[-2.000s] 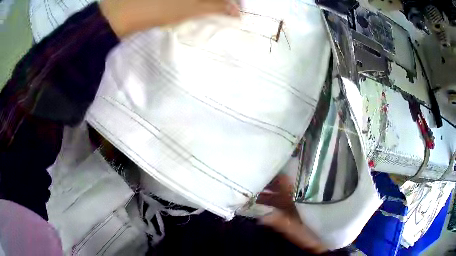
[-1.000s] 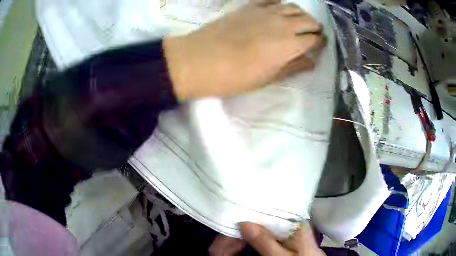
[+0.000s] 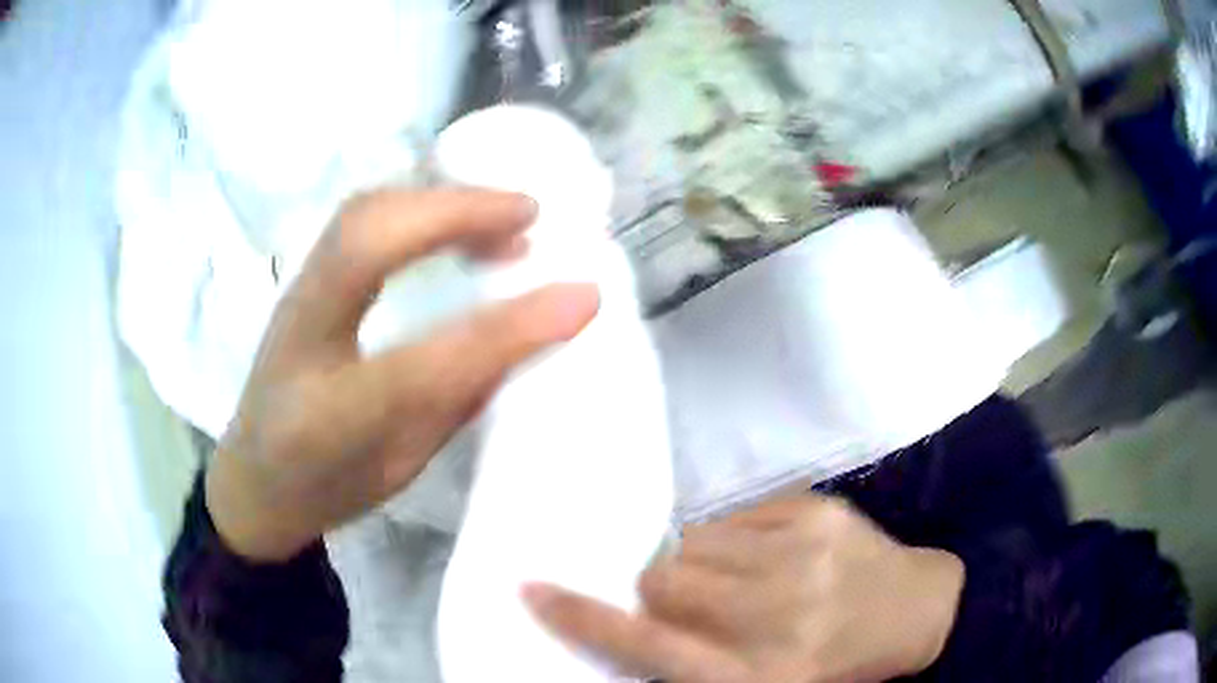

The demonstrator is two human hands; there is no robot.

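Note:
A plain white strip (image 3: 574, 440), blurred, runs from the dark metal area at the top down to the bottom edge. My left hand (image 3: 387, 354) is over its upper part, index finger and thumb apart, fingertips at the strip; its other fingers are partly hidden. My right hand (image 3: 787, 587) is lower, fingers curled at the edge of the white cloth, with one finger lying across the strip. A broad white cloth panel (image 3: 787, 347) curves out to the right of the strip. The white garment (image 3: 307, 94) is bunched at the upper left.
Blurred shiny metal parts (image 3: 527, 54) stand at the top centre. A stained machine bed (image 3: 707, 120) with a small red spot (image 3: 837, 174) lies behind the cloth. A pale table surface (image 3: 921, 67) is at the upper right. A dark blue object (image 3: 1161, 160) is at the right edge.
The view has swung, so the folder and blue bin no longer show clearly. My left hand has left the stitched panel and is at the plain strip. My right hand has come further into view.

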